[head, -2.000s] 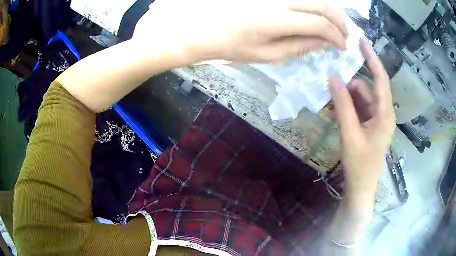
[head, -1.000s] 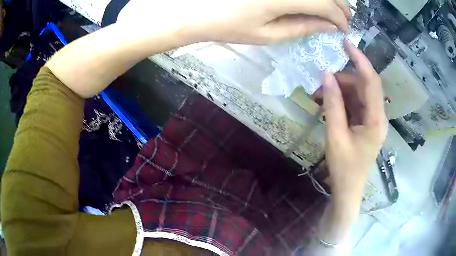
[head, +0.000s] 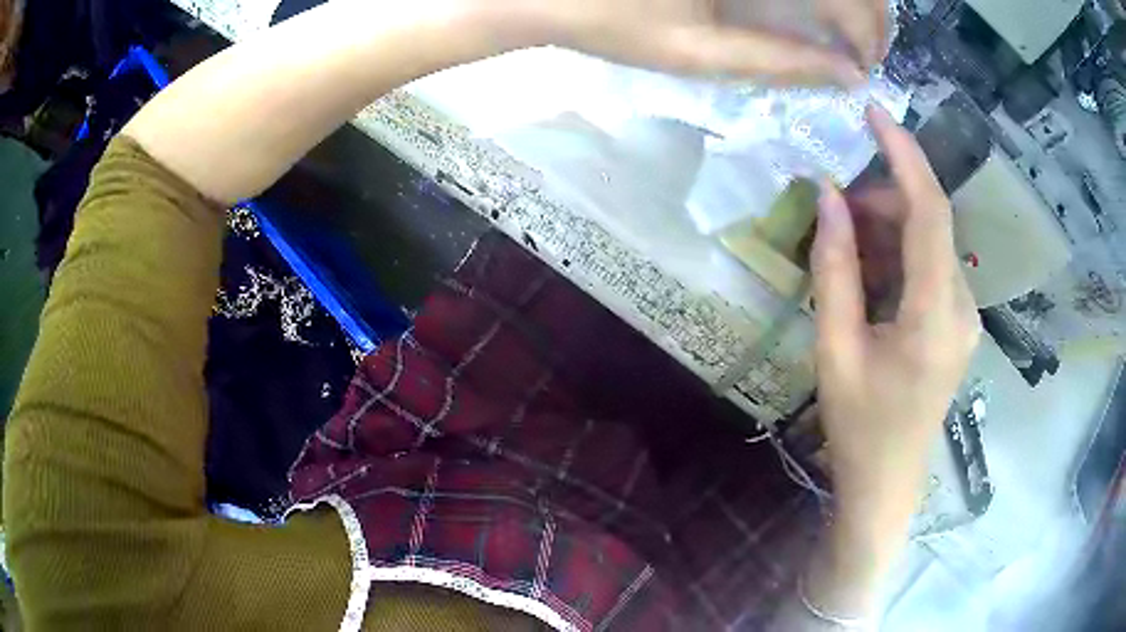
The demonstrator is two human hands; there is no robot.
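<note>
A white lace fabric piece (head: 809, 130) lies at the sewing machine at upper right, partly washed out by glare. My left hand (head: 741, 43) reaches over it from the left, its top cut off by the picture's edge, with bent fingertips pinching the lace's upper edge. My right hand (head: 892, 340) comes up from the lower right. Its index fingertip touches the lace's right side and its thumb tip is near the lower edge, the two apart; its other fingers curl in shadow, so its grip is unclear. A yellowish machine cover (head: 780, 235) shows left of the thumb.
The machine's metal parts (head: 1019, 222) stand at right. A dark slim tool (head: 972, 451) lies right of my right wrist. Pale threads (head: 790, 463) hang near the chipped table edge (head: 580, 241). A blue bin rim (head: 309, 278) with dark cloth (head: 266, 395) is at left. A plaid apron (head: 494, 444) covers the lap.
The lace has moved up and away from the table's front edge compared with two seconds ago, and more of the yellowish cover shows. Both hands remain at the lace with small shifts.
</note>
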